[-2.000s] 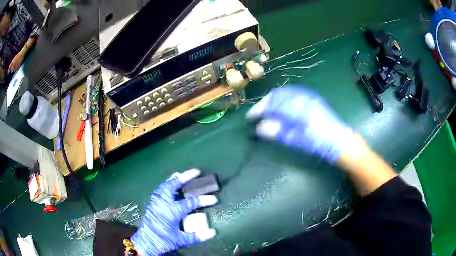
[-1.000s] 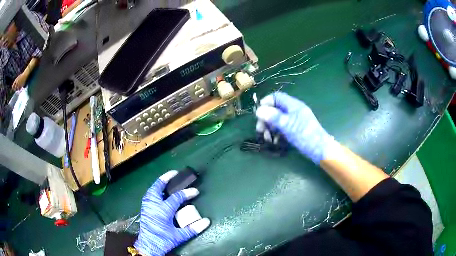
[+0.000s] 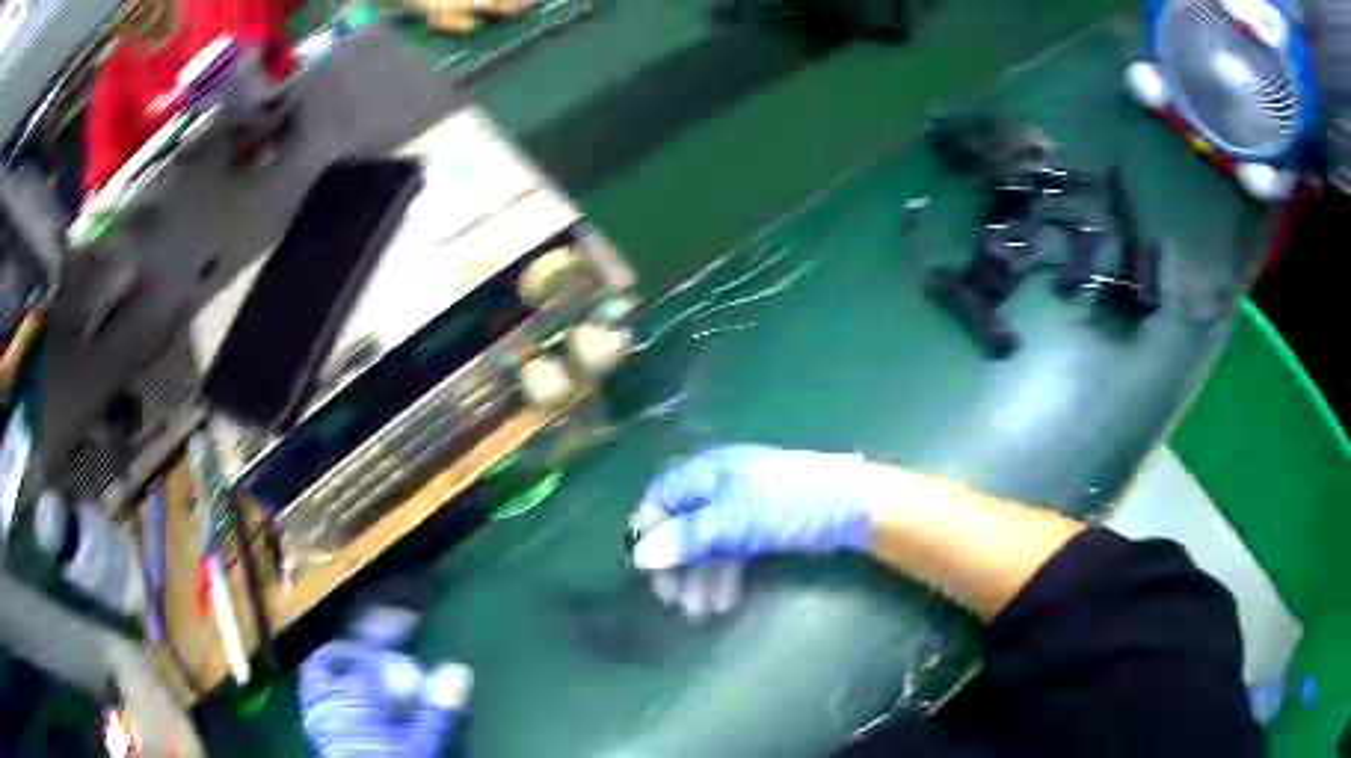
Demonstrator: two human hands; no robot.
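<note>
The frame is blurred. My right hand (image 3: 748,511), in a blue-violet glove with whitish fingertips, is at the centre with its fingers pinched on a dark bit, which looks like the black lead. A blurred dark shape (image 3: 630,622), probably the adapter or bundled cord, lies just below these fingers. My left hand (image 3: 378,703), gloved alike, is low at the left, partly cut off by the bottom edge. Its fingers are smeared, and I cannot tell whether it holds anything. The cream instrument (image 3: 400,430) stands at the left, its display dark and unreadable.
A black smartphone (image 3: 311,289) lies on the instrument. Cream knobs (image 3: 571,367) are at its right corner. A tangle of black adapters (image 3: 1045,230) lies at the right. A blue fan (image 3: 1230,82) is at the upper right, a green bin (image 3: 1274,444) by the bench edge.
The view has shifted, and the instrument and adapter pile sit further left. My left hand has moved left and down, away from the dark shape. My right hand is lower, its fingers pointing left.
</note>
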